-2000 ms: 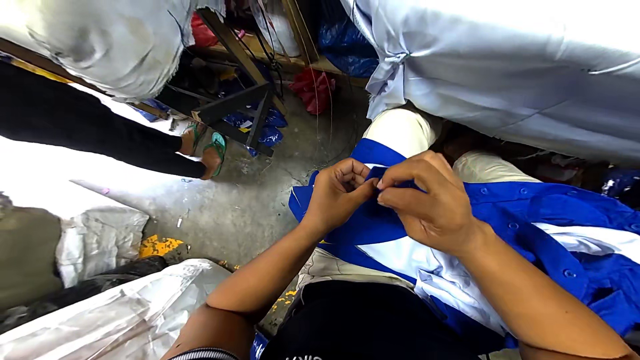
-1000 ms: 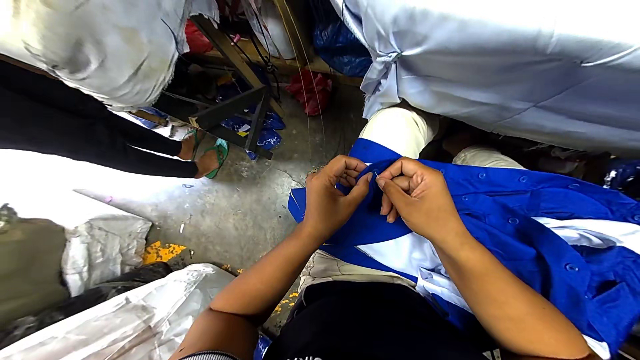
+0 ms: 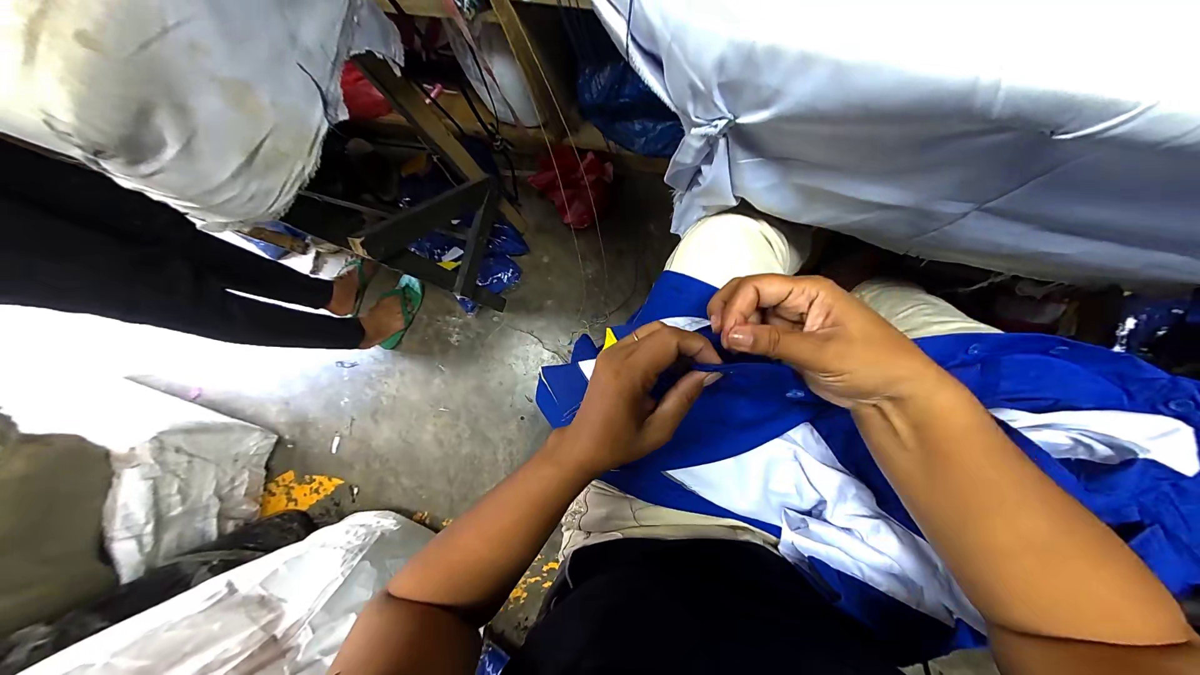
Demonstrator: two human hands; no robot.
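A blue and white garment (image 3: pixel 750 403) with small buttons lies across my lap. My left hand (image 3: pixel 647 389) pinches a folded blue edge of it between thumb and fingers. Just above and to the right, my right hand (image 3: pixel 797 328) has its thumb and forefinger pressed together over the cloth. Whether anything thin, such as a thread or needle, is between those fingertips is too small to tell. A button (image 3: pixel 795 394) shows on the blue cloth below the right hand.
Pale cloth (image 3: pixel 891 141) drapes over a surface in front of me. Another person's feet in green sandals (image 3: pixel 405 309) stand at the left, near a dark metal frame (image 3: pixel 431 225). A red plastic bag (image 3: pixel 574 187) lies on the floor; white sacks (image 3: pixel 281 591) are at the lower left.
The fingers of my right hand have shifted and now sit slightly above my left fingertips, where a second ago both hands' fingertips were side by side. My left hand stays at the blue cloth.
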